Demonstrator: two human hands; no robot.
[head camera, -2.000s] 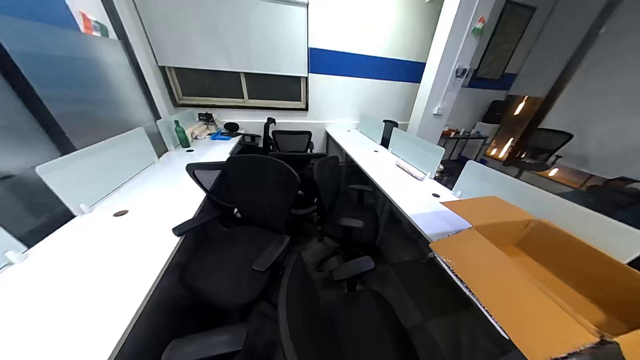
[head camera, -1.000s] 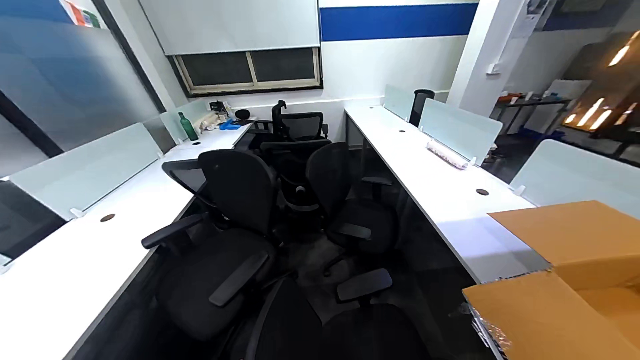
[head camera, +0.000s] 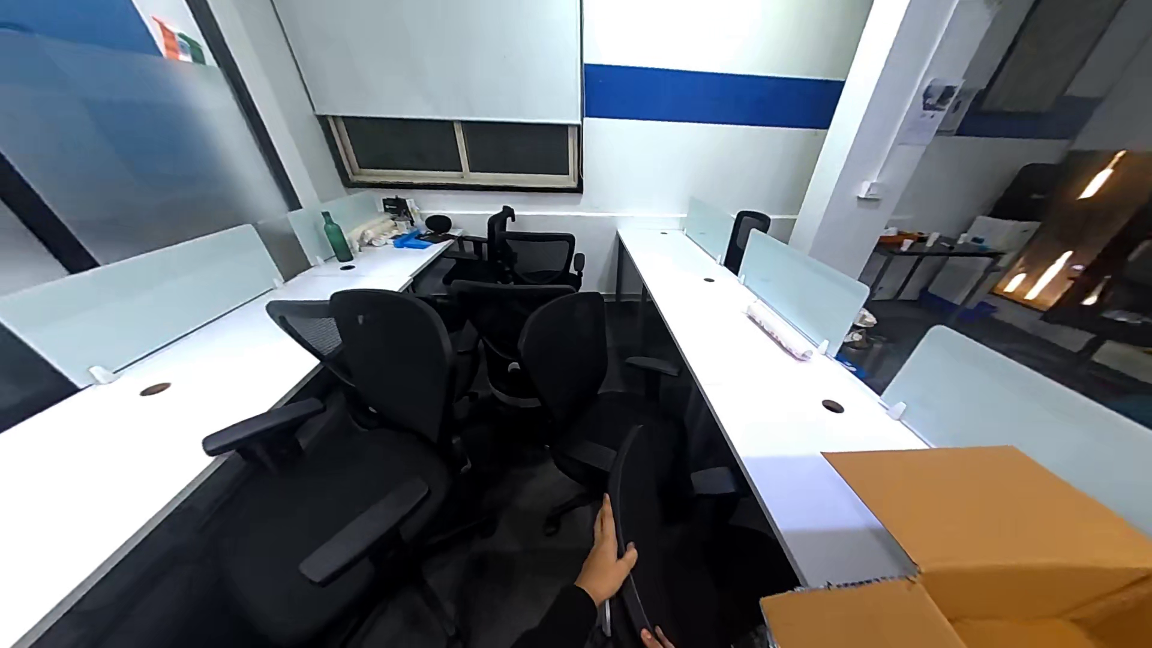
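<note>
At the lower middle, my left hand (head camera: 607, 560), in a dark sleeve, lies against the edge of a black office chair's backrest (head camera: 641, 531), its fingers along the rim and its thumb toward the other face. Only the fingertips of my right hand (head camera: 657, 639) show at the bottom edge, close to the same backrest; the rest of that hand is out of view. To the left stands another black office chair (head camera: 391, 373) with armrests. A further black chair (head camera: 571, 351) is just beyond the one I touch.
More black chairs (head camera: 540, 256) crowd the aisle's far end. A long white desk (head camera: 216, 360) runs along the left, with a green bottle (head camera: 337, 238) on it. The right desk (head camera: 720, 360) bears a wrapped roll (head camera: 778, 331) and an open cardboard box (head camera: 999, 513); glass dividers (head camera: 804, 283) line it.
Both hands have come into view at the bottom, the left one now on the nearest chair's backrest. The view has shifted.
</note>
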